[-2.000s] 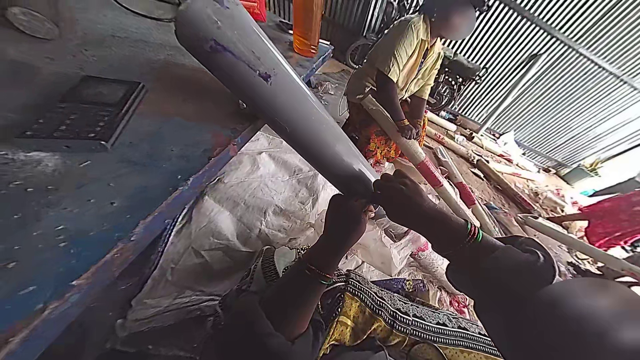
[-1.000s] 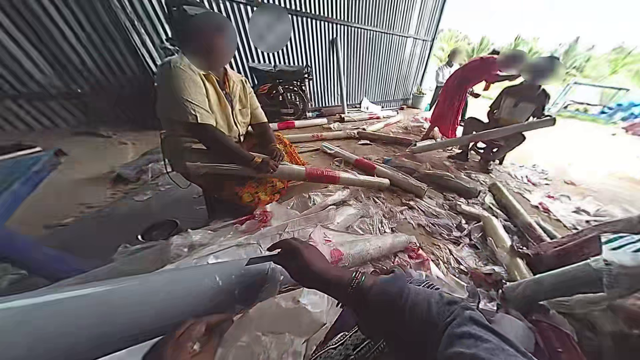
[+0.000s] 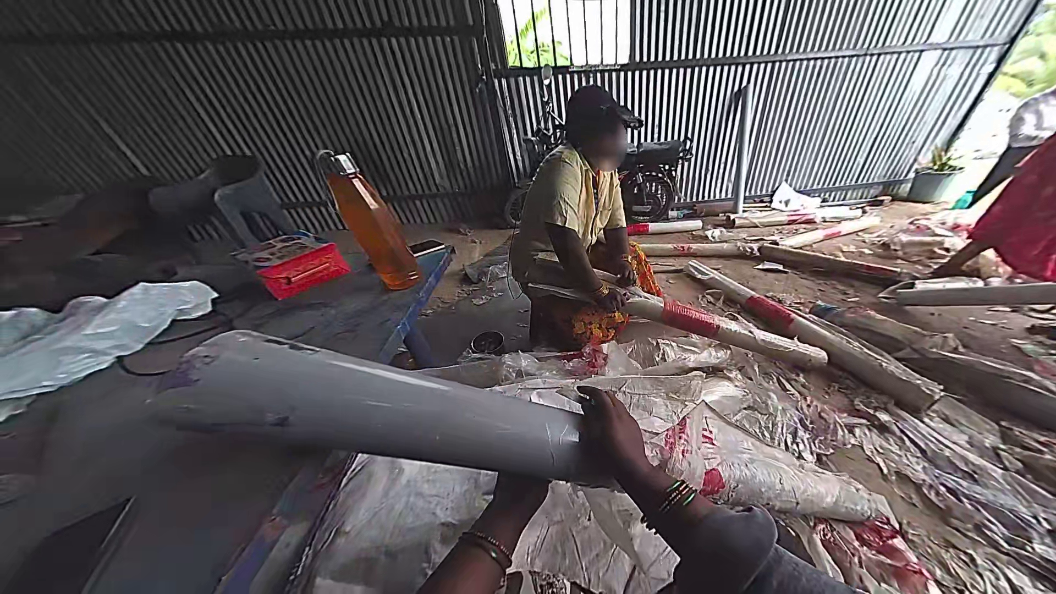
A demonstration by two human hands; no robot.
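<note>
A thick grey plastic pipe slants across the head view, its far end above the blue table and its near end at my hands. My right hand is on the near end, with its fingers over the top edge. Beneath the pipe, my left hand supports it, its fingers mostly hidden by the pipe. White plastic sheeting lies below my hands. To the right rests a plastic-wrapped bundle with red marks.
An orange bottle, a red box and a phone stand or lie on the table. Ahead, a co-worker holds a wrapped pipe. More pipes and plastic scraps cover the floor at right. A motorcycle stands behind.
The view has swung back left from the doorway side. My left hand, blurred low in the frame one second ago, now shows under the pipe; my right hand has moved onto the pipe's end.
</note>
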